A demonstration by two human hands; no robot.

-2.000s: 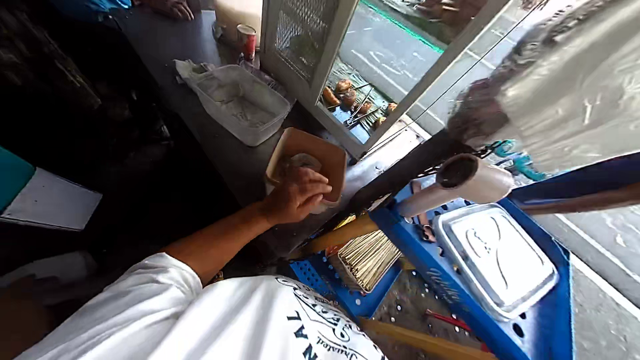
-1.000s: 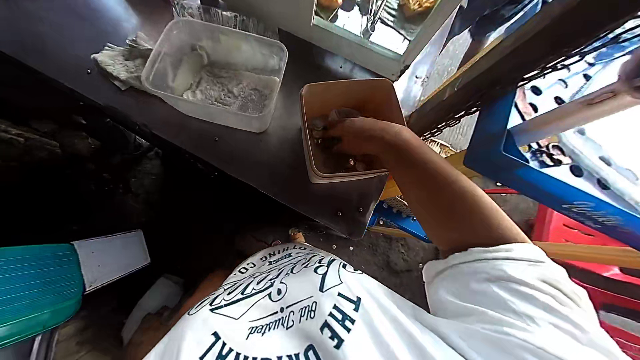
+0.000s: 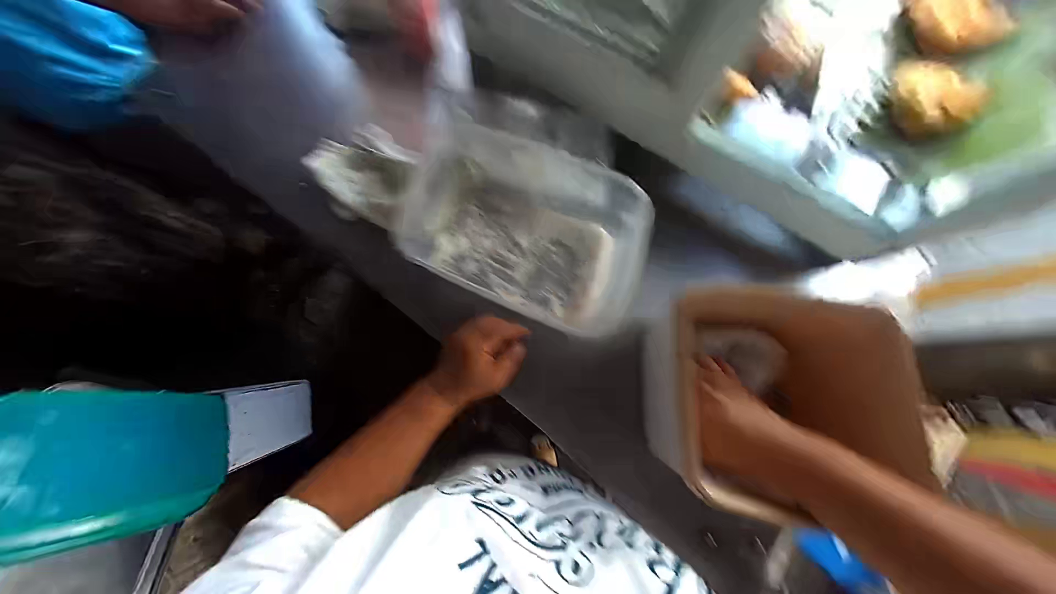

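My right hand [image 3: 734, 421] reaches down into a brown-lined plastic tub [image 3: 858, 363] at the right; its fingertips are next to a pale, rounded thing [image 3: 747, 355], blurred, and whether they grip anything cannot be told. Over the near edge of the dark counter, my left hand [image 3: 483, 359] has its fingers curled in, with nothing visible in it. Just beyond that hand stands a clear plastic container [image 3: 619, 247] with white powder [image 3: 511, 247] on its bottom. A crumpled whitish cloth or bag [image 3: 363, 177] lies against the container's left side.
A glass-sided display case [image 3: 767, 165] with browned food pieces [image 3: 936, 95] stands at the back right. Another person's hand [image 3: 194, 12] is at the top left, near a blue plastic bag [image 3: 74, 62]. A teal plastic object [image 3: 107, 470] is at the lower left.
The left hand, not seen one second ago, is now in view by the counter's edge. The right hand is in the brown tub in both frames. The view has shifted, bringing the other person's hand in.
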